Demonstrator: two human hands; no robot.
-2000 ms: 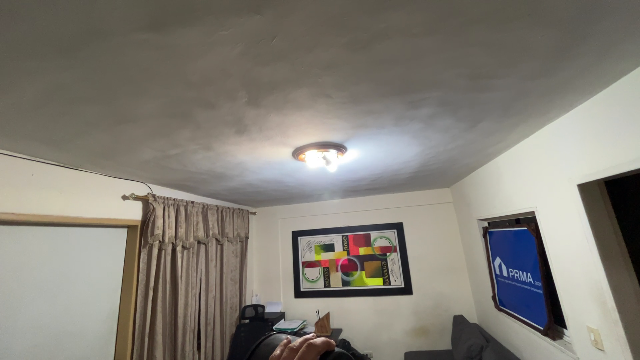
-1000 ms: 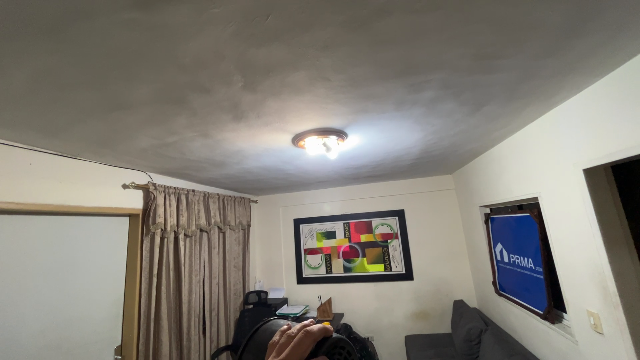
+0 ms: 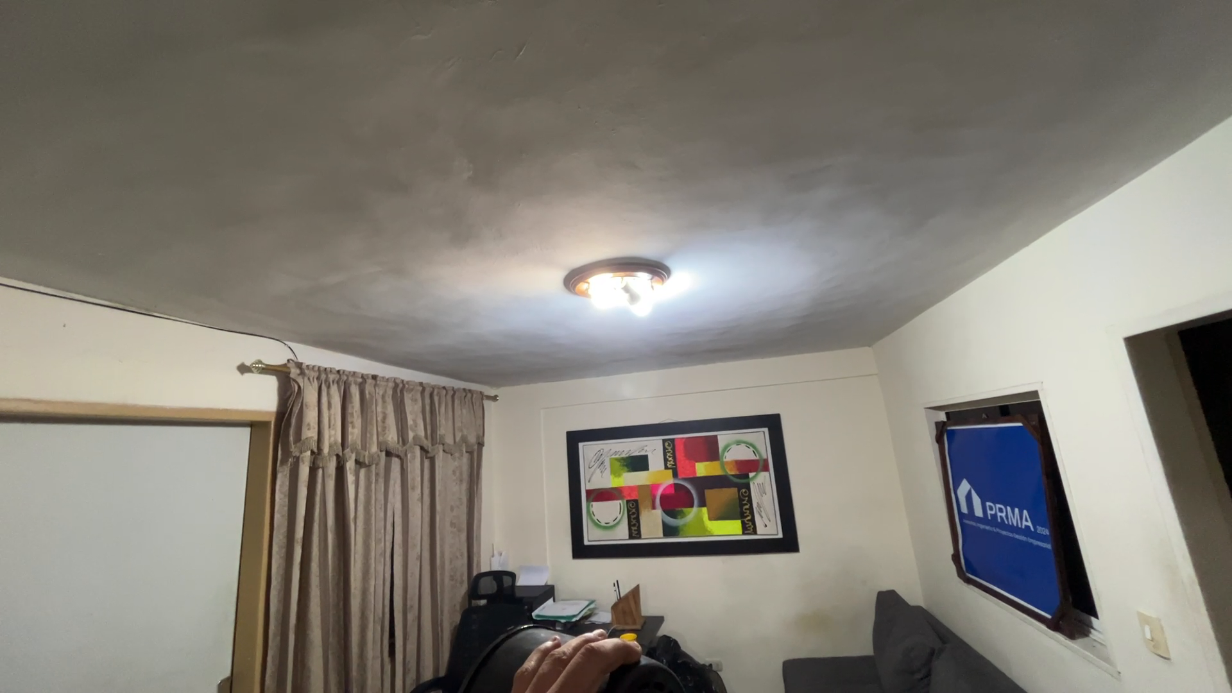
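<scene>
At the bottom edge of the head view, what looks like my left hand (image 3: 577, 662) rests its bent fingers over the top of a dark, rounded object (image 3: 505, 656), perhaps of plastic. The frame cuts off the wrist and most of this object, so its kind cannot be told. A small yellow part (image 3: 628, 636) shows just beyond the fingertips. My right hand is out of view.
Behind the hand stand a dark desk (image 3: 651, 624) with papers (image 3: 564, 609) and a black office chair (image 3: 493, 587). A grey sofa (image 3: 905, 640) is at the right. A lit ceiling lamp (image 3: 618, 279) hangs overhead; a curtain (image 3: 385, 539) covers part of the left wall.
The hand stays on the dark object throughout. Slightly more of that object shows at the bottom edge than two seconds ago.
</scene>
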